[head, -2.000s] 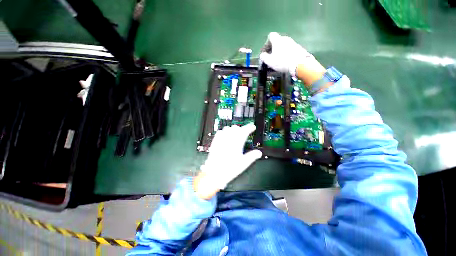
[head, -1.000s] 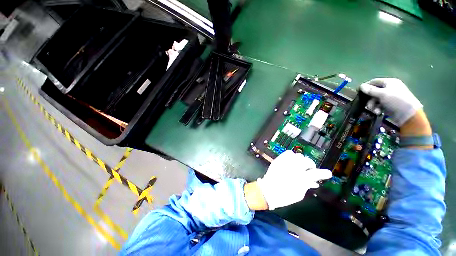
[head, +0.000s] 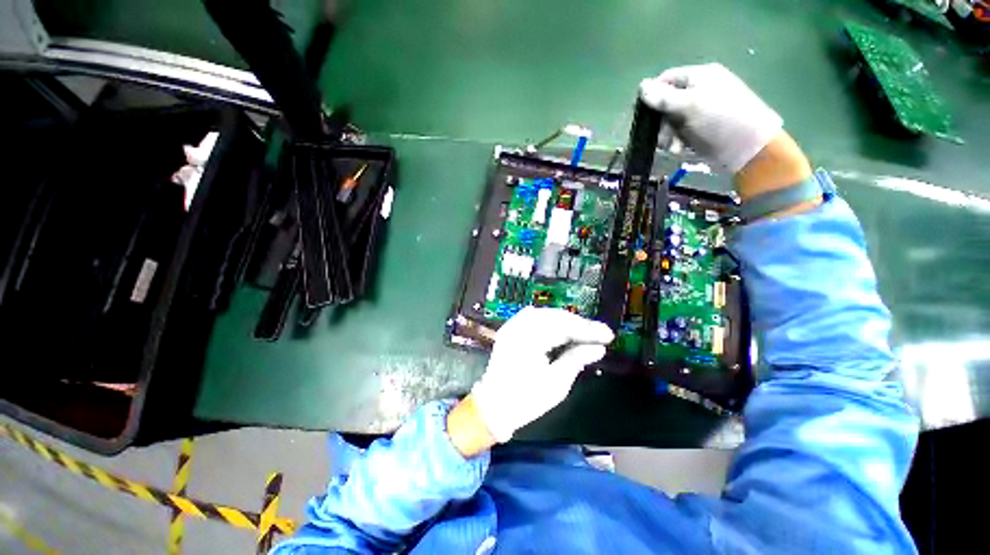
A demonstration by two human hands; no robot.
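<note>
A black carrier lies on the green bench and frames a green circuit board with white, blue and dark parts. My gloved right hand grips the far end of a long black bar, which is raised above the carrier and slants down towards me. My gloved left hand is at the near edge of the carrier, its thumb and fingers at the bar's near end; whether they grip it is unclear. Another black bar lies across the board just right of the held one.
A small black tray heaped with black bars stands left of the carrier. A large black tote is at far left. A black post rises behind the tray. Another green board lies at the far right of the bench.
My right hand has raised the far end of the black bar off the carrier. My left hand stays at the near edge. The camera view has swung left and back.
</note>
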